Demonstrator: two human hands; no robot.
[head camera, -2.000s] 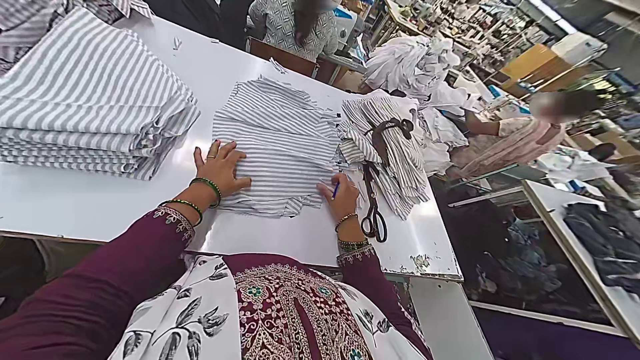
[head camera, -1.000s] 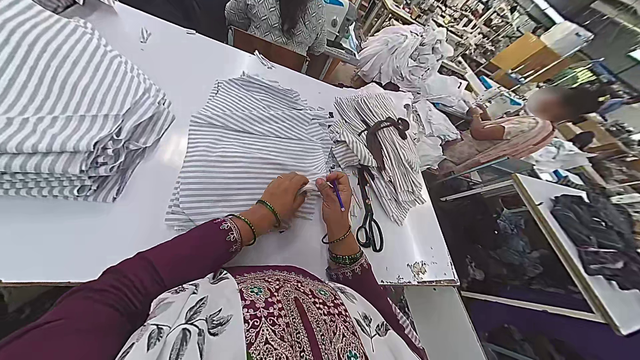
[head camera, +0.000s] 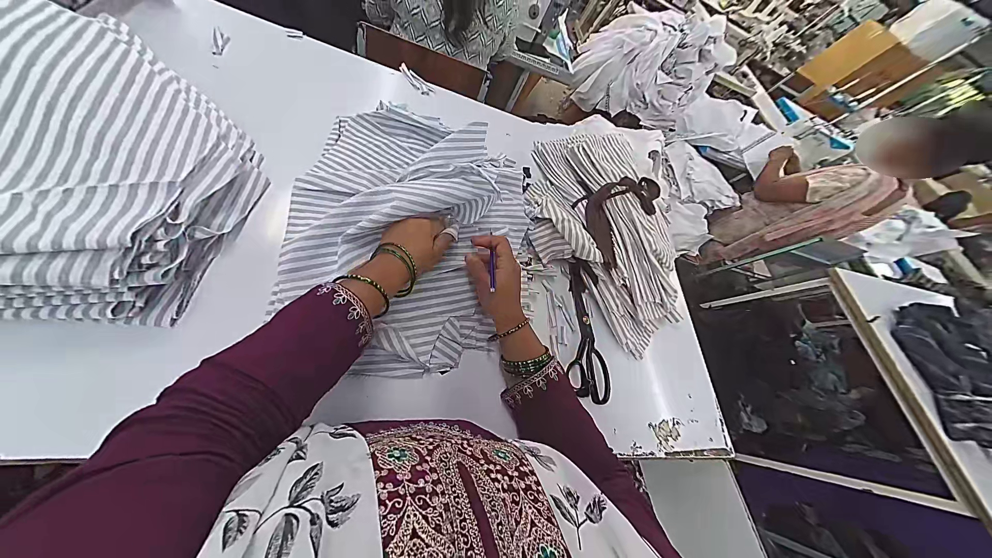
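Note:
Grey-and-white striped fabric pieces (head camera: 310, 232) lie on the white table in front of me, their upper layers lifted into folds. My left hand (head camera: 418, 246) grips a fold of this fabric near the middle, its fingertips partly hidden. Just to the right, my right hand (head camera: 497, 283) holds a blue pen (head camera: 492, 267) upright between thumb and fingers, over the cloth. Black-handled scissors (head camera: 589, 356) lie at the right, their blades reaching toward a striped fabric bundle (head camera: 620, 225) tied with a dark cloth strip (head camera: 601, 221).
A tall stack of striped fabric (head camera: 116, 170) fills the table's left side. Small scraps (head camera: 558, 310) lie beside the scissors, others near the far edge. White garments (head camera: 651, 62) are heaped beyond the table (head camera: 387, 403). One person sits past the far edge, another (head camera: 821, 194) at the right.
My left hand first lay spread on the fabric's left side, then moved right beside my right hand; now it holds up a fold. The fabric, flatter before, is bunched across its middle.

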